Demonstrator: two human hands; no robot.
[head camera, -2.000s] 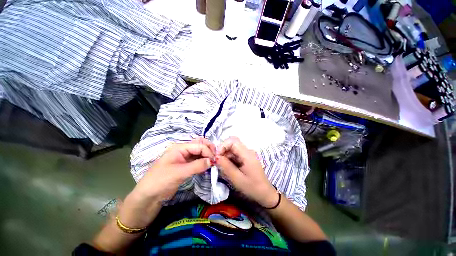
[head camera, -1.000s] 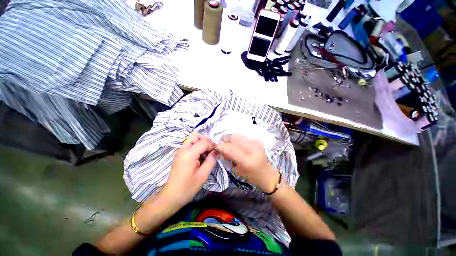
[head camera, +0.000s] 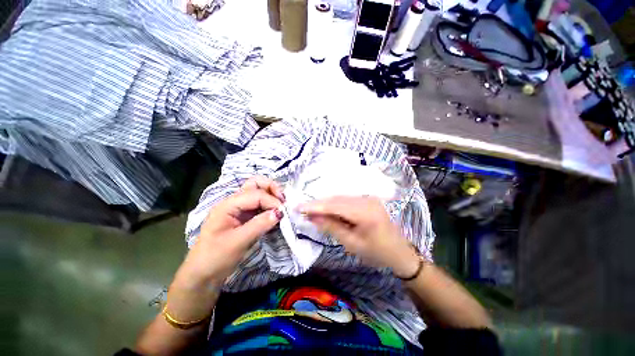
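The striped garment (head camera: 240, 156) lies bunched on my lap, its round opening facing up with white lining (head camera: 341, 174) inside. Dark trim (head camera: 294, 154) shows at the opening's upper left edge. My left hand (head camera: 240, 226) pinches the edge of the garment between thumb and fingertips at the middle. My right hand (head camera: 362, 229) is just to the right of it, slightly blurred, with thumb and fingers together. Whether it pinches a needle or thread cannot be made out.
A striped garment pile (head camera: 76, 66) is at the left. On the white table (head camera: 306, 90) stand a brown thread cone (head camera: 294, 26), a smartphone (head camera: 369, 35) and a black glove-like item (head camera: 390, 76). A grey-brown mat (head camera: 445, 104) holds tiny dark bits. A grey pouch (head camera: 498, 42) lies behind.
My right hand has moved right, away from my left fingertips. My left hand has shifted slightly left and keeps its pinch on the cloth. White cloth now shows below my fingers. The camera view has shifted.
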